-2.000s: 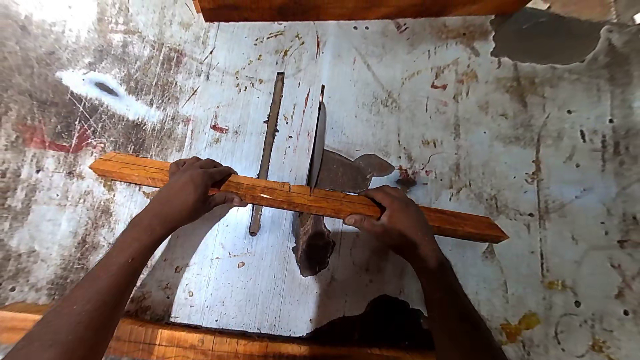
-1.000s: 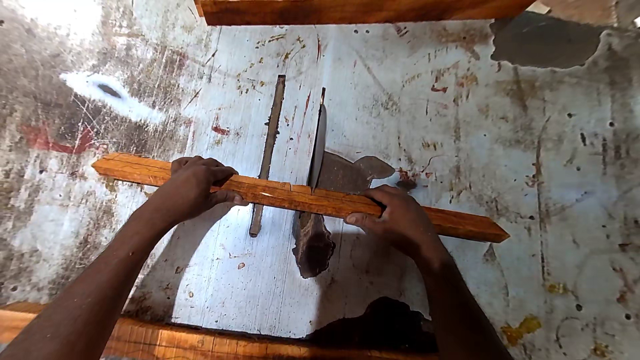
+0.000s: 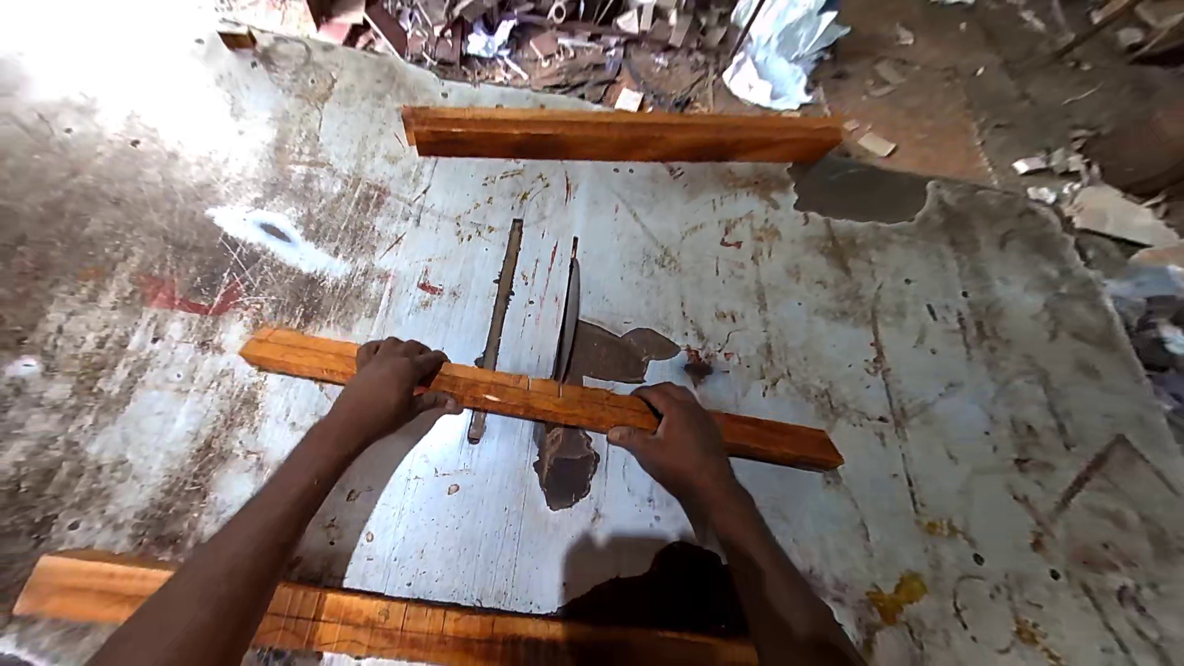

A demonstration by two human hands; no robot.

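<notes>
A long wooden bar (image 3: 518, 393) with pointed ends lies slantwise over the worn table of a saw. My left hand (image 3: 393, 384) grips it left of the middle, thumb on the near side. Right of the middle, my right hand (image 3: 673, 430) holds the same bar. Between the two hands a circular saw blade (image 3: 568, 319) stands up out of its slot, its near part meeting the bar's far edge. Thin cut lines show on the bar's top there.
One wooden beam (image 3: 629, 134) lies at the table's far edge; another, with many cross cuts (image 3: 398, 624), lies along the near edge. A narrow slot (image 3: 504, 296) runs left of the blade. Ragged holes (image 3: 566, 467) open around it. Wood scraps (image 3: 638, 46) litter the ground beyond.
The view has tilted up, showing the far beam whole and the ground behind. Both hands keep their hold on the bar, with no plain shift against the blade.
</notes>
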